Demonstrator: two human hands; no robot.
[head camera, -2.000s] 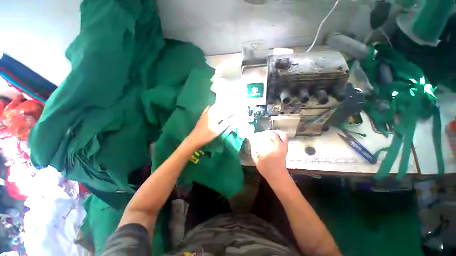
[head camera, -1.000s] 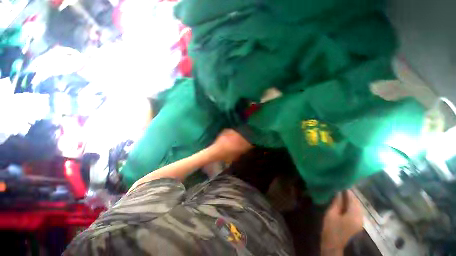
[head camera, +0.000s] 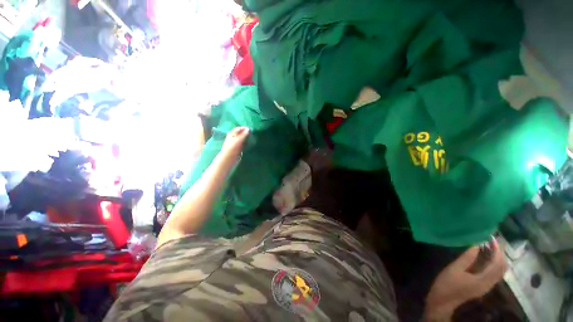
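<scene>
The green printed panel (head camera: 433, 195) with yellow characters hangs over the table's front edge, its right part under strong glare by the machine. My left hand (head camera: 234, 142) is against a lower green cloth (head camera: 220, 195) at the left; its fingers are mostly hidden, so I cannot tell whether it grips the cloth. My right hand (head camera: 471, 273) is at the table edge, just below the panel's lower edge, fingers bent; I cannot tell whether it holds anything. The large pile of green pieces (head camera: 314, 56) lies beyond, at the top.
The machine (head camera: 556, 210) is cut off at the right, beside the white table (head camera: 534, 280). Red items (head camera: 245, 50) and mixed scraps lie at the left under strong glare. A red object (head camera: 113, 223) stands at lower left. A wall is at upper right.
The view has swung left from the machine. Both hands have left the needle area; my left hand has moved to the lower green cloth, my right to the table edge. The printed characters show more clearly.
</scene>
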